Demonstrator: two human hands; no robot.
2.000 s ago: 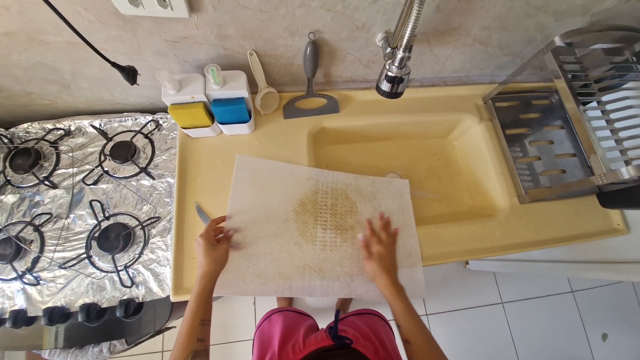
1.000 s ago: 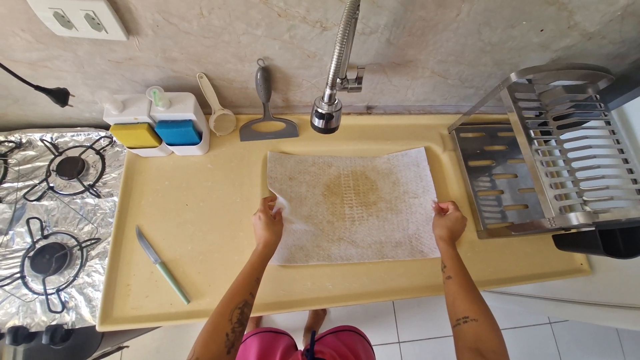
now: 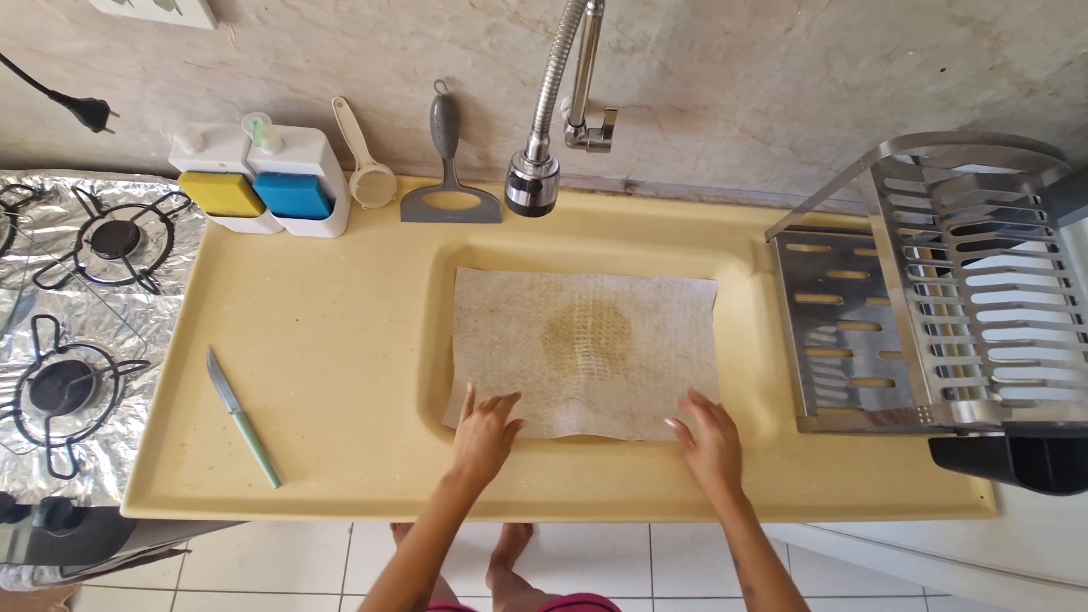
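A white textured sheet [image 3: 510,331], brownish in the middle, lies flat in the basin of the yellow sink [image 3: 739,340]. Over its near left corner is my left hand [image 3: 484,435], fingers apart and holding nothing. My right hand [image 3: 710,438] is at the near right corner, also with fingers apart and nothing gripped; whether either hand touches the sheet I cannot tell. On the left of the sink counter lies a knife with a pale green handle [image 3: 255,448], well away from my left hand.
A stainless steel dish rack [image 3: 914,340] stands at right. The faucet head [image 3: 533,183] hangs behind the basin. Along the wall are a dispenser with yellow and blue sponges [image 3: 297,161], a small strainer [image 3: 371,183] and a grey-handled chopper [image 3: 444,127]. The foil-covered gas stove [image 3: 161,323] adjoins at left.
The sheet was held up over the counter's front, then over the basin by both hands; now it lies in the basin. Both hands have let go of its side edges.
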